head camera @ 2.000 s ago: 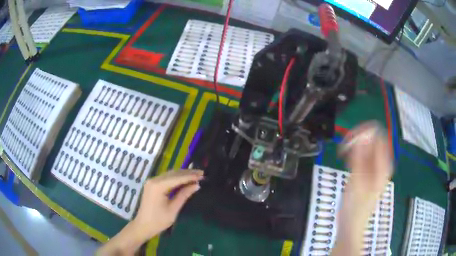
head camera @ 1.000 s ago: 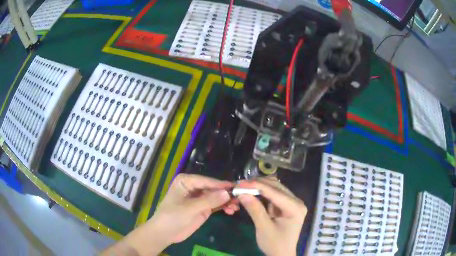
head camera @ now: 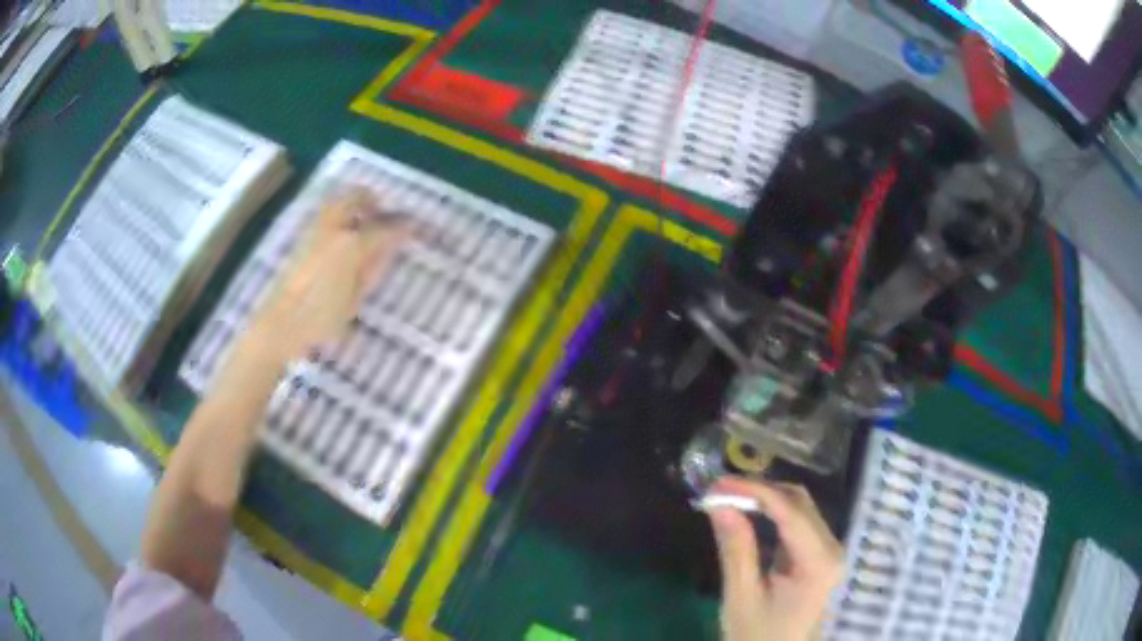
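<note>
My left hand [head camera: 328, 269] is blurred over the upper left part of a white foam parts tray [head camera: 338, 445] with rows of dark dumbbell-like parts. Whether its fingertips hold a part cannot be told. My right hand [head camera: 779, 551] is in front of the black test fixture [head camera: 833, 225]. Its thumb and fingers pinch a small white piece [head camera: 730, 502], just in front of the silver round socket [head camera: 704, 461] and its brass-coloured ring [head camera: 749, 453]. The clear pressing plate [head camera: 795, 407] is above the ring. The toggle clamp's red handle [head camera: 986, 82] points up.
A stack of foam trays [head camera: 150, 238] is at far left. Another parts tray [head camera: 670, 107] lies behind, and one [head camera: 946, 538] lies right of the fixture. A purple stick [head camera: 545, 398] lies left of the fixture base. A lit monitor [head camera: 1021, 31] is at rear right.
My left hand has left my right hand and moved up and left over the tray. My right hand still holds the white piece, near the socket. The view has shifted left.
</note>
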